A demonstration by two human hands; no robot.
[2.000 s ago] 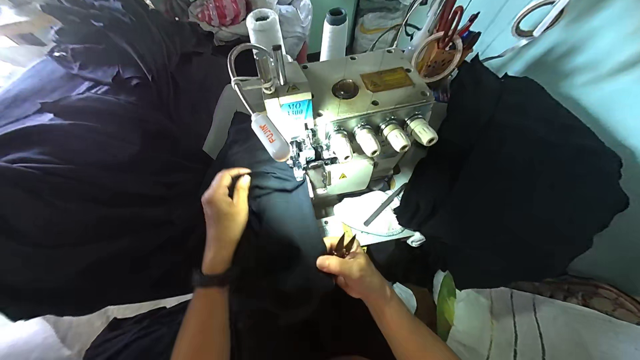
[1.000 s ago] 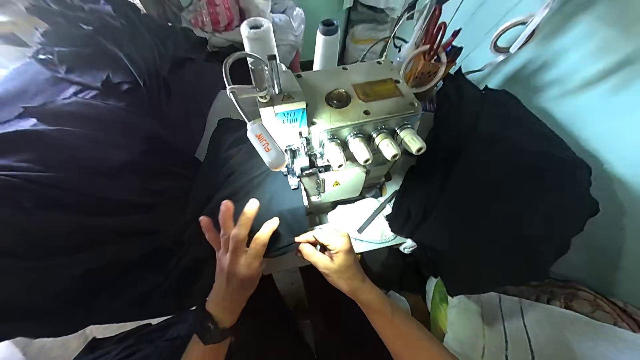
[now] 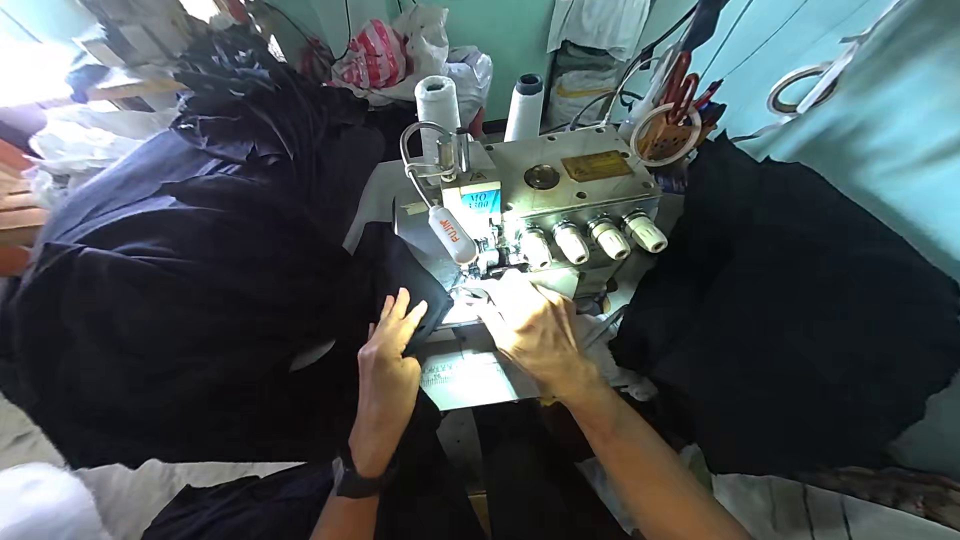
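Note:
An overlock sewing machine (image 3: 574,180) stands in the middle, its lit needle area at the front left. My left hand (image 3: 391,345), a dark band on its wrist, lies on a dark fabric piece (image 3: 405,281) left of the presser foot, fingers extended. Close in front of the needle area is my right hand (image 3: 536,322), fingers bent; something metallic shows at its fingertips, perhaps snips, but glare hides what it is. A bare, lit machine plate (image 3: 469,379) shows between the hands.
Dark fabric heaps lie at the left (image 3: 180,300) and right (image 3: 787,315). Behind the machine stand two thread cones (image 3: 437,105) and plastic bags (image 3: 427,45). A holder with scissors (image 3: 679,105) is at the back right, near a tape roll (image 3: 802,88).
My right hand has moved up to the needle area. The dark cloth that lay in front of the machine has shifted left, baring the front plate. My left hand now rests on the cloth.

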